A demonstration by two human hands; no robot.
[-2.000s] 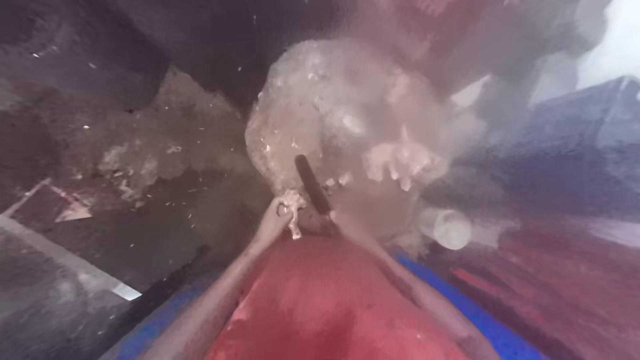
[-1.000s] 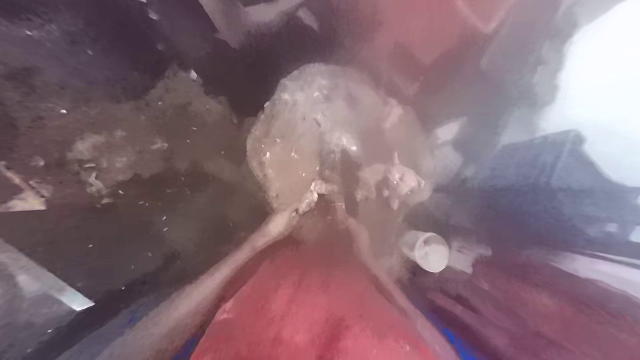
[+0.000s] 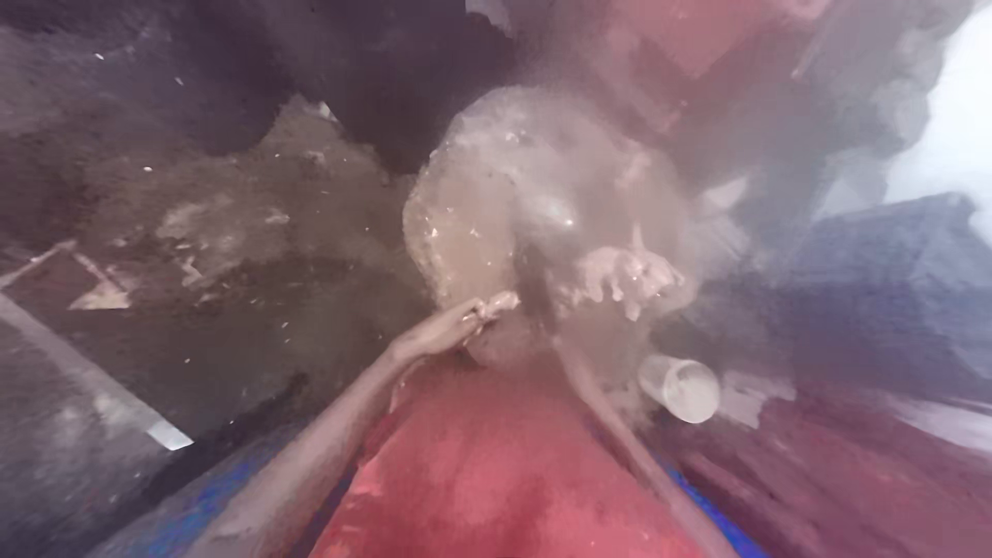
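Observation:
A wide, round, pale work surface (image 3: 473,225) lies in front of my body, seen hazily. At its near edge is my left hand (image 3: 488,310), its fingers close to a dark, blurred elongated tool (image 3: 535,287). My right hand (image 3: 556,329) is very blurred at the near end of that dark tool; its fingers cannot be made out. Right of the tool, a lumpy pinkish mass (image 3: 632,279) sits on the round surface. What my left fingers touch is too unclear to tell.
A pale cylindrical cup or container (image 3: 690,390) lies to the right of my right forearm. Brown, dirt-like ground (image 3: 232,217) with light specks spreads on the left. A flat pale strip (image 3: 101,380) lies at the lower left, and a dark bluish block-like shape (image 3: 891,263) stands at the right.
The dark tool stood out sharply two seconds ago, tilted up and left; now it is blurred and more upright. My left hand has moved right and forward onto the round surface's near edge.

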